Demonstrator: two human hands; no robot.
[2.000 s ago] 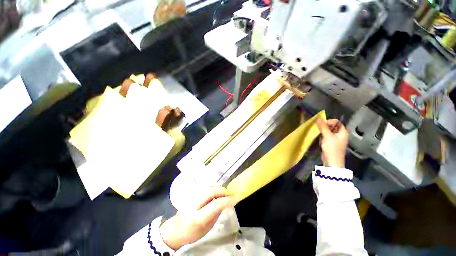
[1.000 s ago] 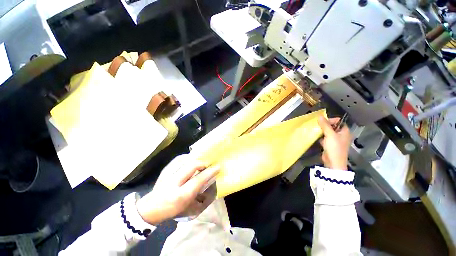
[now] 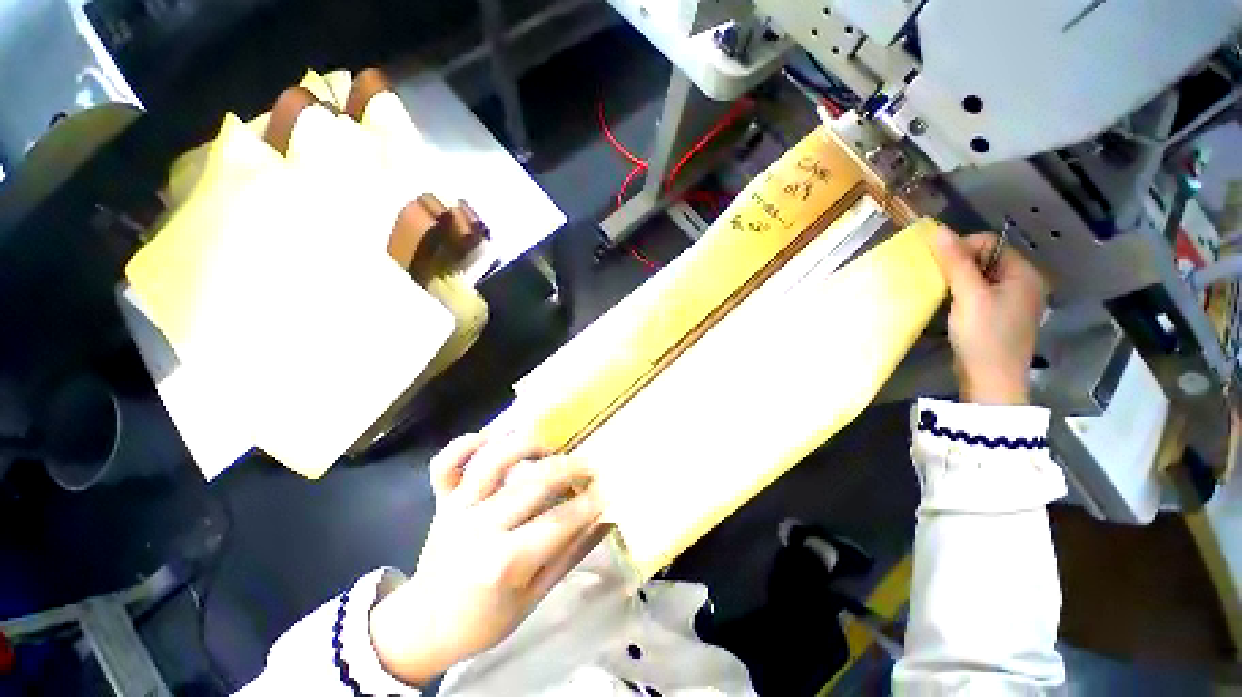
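A yellow fabric piece (image 3: 763, 395) lies along the right side of the narrow guide plate (image 3: 667, 300), which is amber-yellow with dark handwriting and a brown slot. My left hand (image 3: 511, 531) holds the fabric's near end at the guide's near end, fingers over both. My right hand (image 3: 992, 306) pinches the fabric's far corner below the sewing machine head (image 3: 1008, 82); a small thin metal tool seems to show at its fingers. The needle area (image 3: 892, 157) is at the guide's far end, partly hidden.
A stack of yellow pieces (image 3: 293, 286) with brown cuffs (image 3: 433, 234) sits on a white board (image 3: 507, 204) at the left. A machine table (image 3: 708, 55) and red wires are behind the guide. Black machine parts stand at the right. A yellow floor line (image 3: 872, 613) shows below.
The fabric has opened out flat and moved against the guide's slot. Both hands moved with it, the right one slightly up and right. The view has shifted closer to the machine.
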